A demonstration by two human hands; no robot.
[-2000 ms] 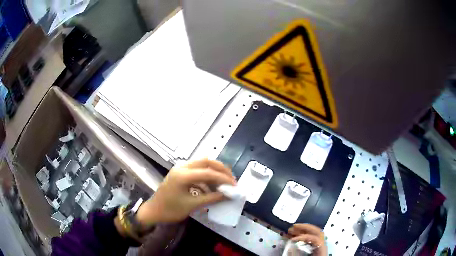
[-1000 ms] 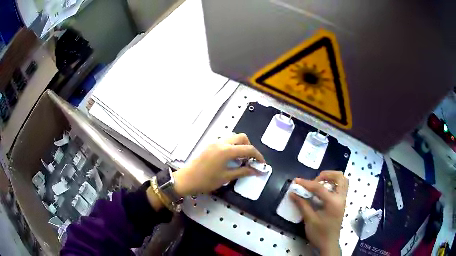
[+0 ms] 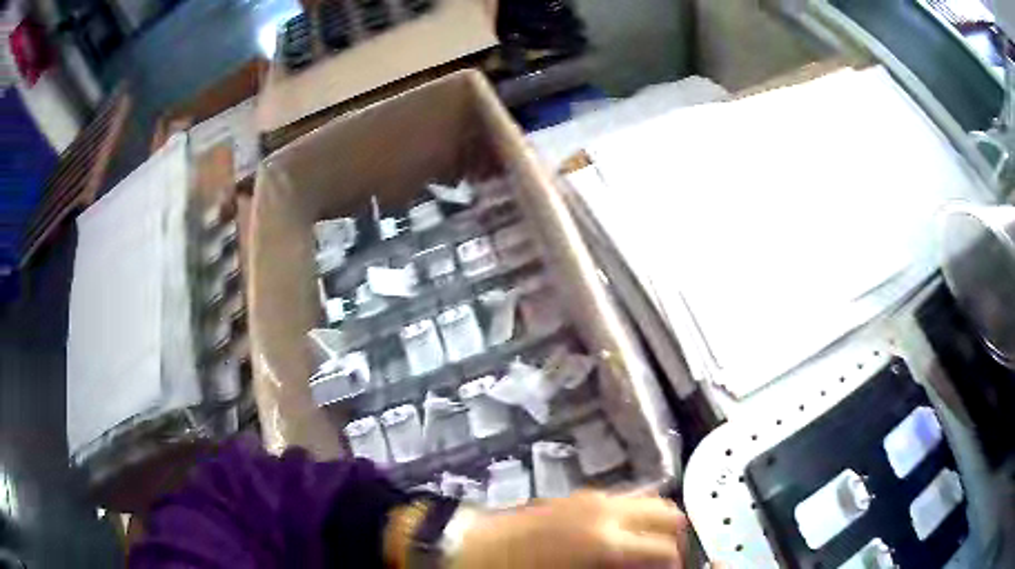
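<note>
My left hand (image 3: 579,536) is blurred at the bottom edge, over the near right corner of the open carton (image 3: 267,295). Its fingers point right; whether it holds anything cannot be told. My right hand is not in view. White power adapters (image 3: 457,332) stand and lie in rows inside the carton, some tilted. At the lower right, the black marking fixture (image 3: 785,472) holds white adapters (image 3: 829,511); the lowest is cut off by the picture's bottom edge.
The perforated white table (image 3: 718,489) surrounds the fixture. A big stack of white sheets (image 3: 779,222) lies between carton and table. Left of the carton is a white sheet (image 3: 134,300) beside a second row of adapters. A cardboard flap (image 3: 378,83) is behind the carton.
The view has swung left towards the carton, and the laser warning sign is out of frame. My left hand has left the fixture adapter and is at the carton's edge. My right hand has left the picture.
</note>
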